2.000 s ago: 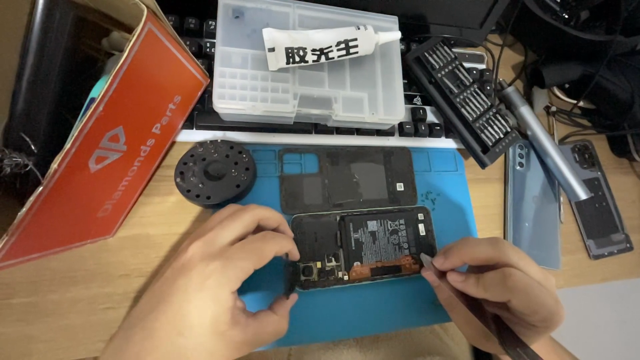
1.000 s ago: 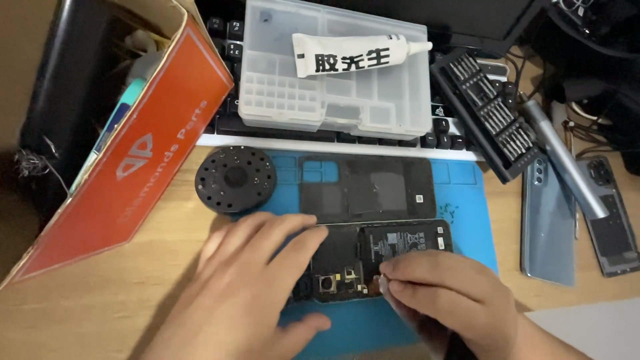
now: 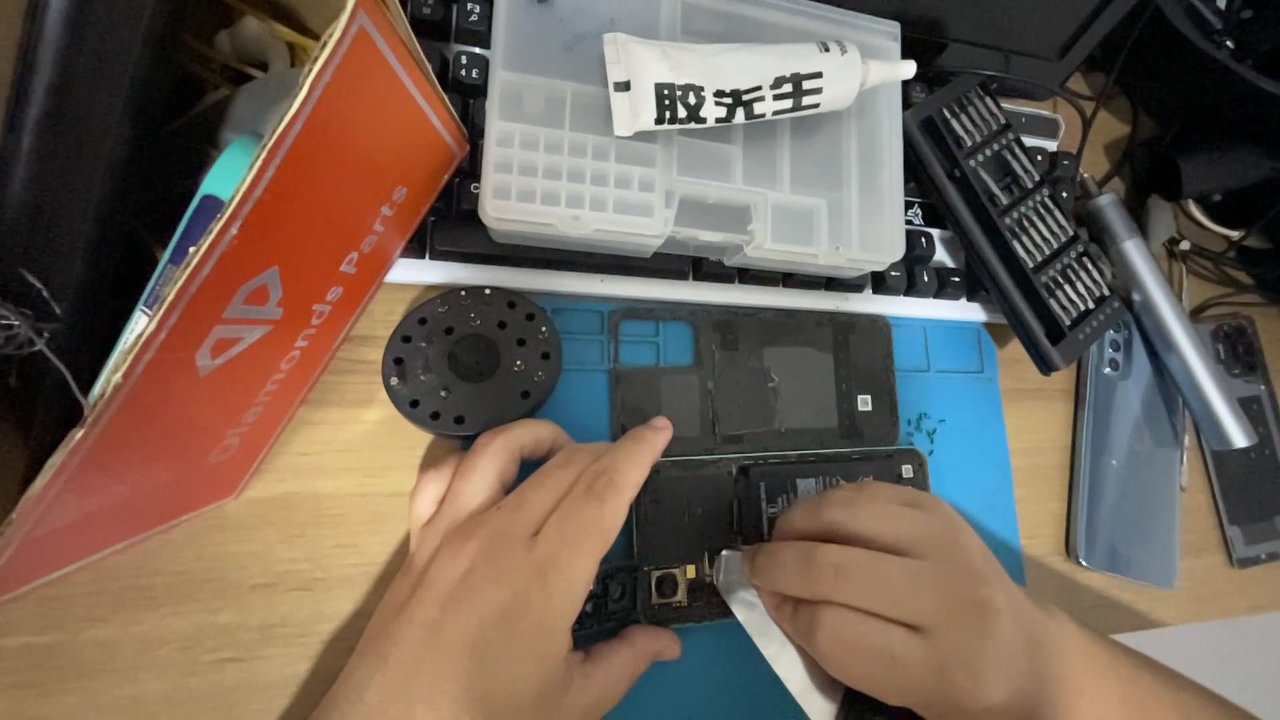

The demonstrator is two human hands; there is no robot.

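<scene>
An opened smartphone (image 3: 690, 515) lies on a blue repair mat (image 3: 965, 480), its battery (image 3: 780, 490) and camera module (image 3: 668, 586) exposed. My left hand (image 3: 510, 570) spreads over its left end, index finger above and thumb at the lower edge. A black part with round openings (image 3: 612, 595) sits between that thumb and index finger. My right hand (image 3: 870, 590) grips a flat silver metal tool (image 3: 765, 625), whose tip is at the small parts right of the camera module; the hand covers much of the battery. Just above lies a detached back cover (image 3: 800, 385), inner side up.
A round black bit holder (image 3: 472, 360) stands left of the mat. Behind are a keyboard (image 3: 600, 270), a clear compartment box (image 3: 690, 215) and a white tube (image 3: 740, 85). On the right lie a bit case (image 3: 1015, 225), a screwdriver (image 3: 1170, 320) and phones (image 3: 1130, 460). An orange box (image 3: 250, 290) leans at left.
My right hand has moved left along the phone, from the battery's right end to beside the camera module. My left hand's index finger and thumb have spread apart. The view has shifted somewhat.
</scene>
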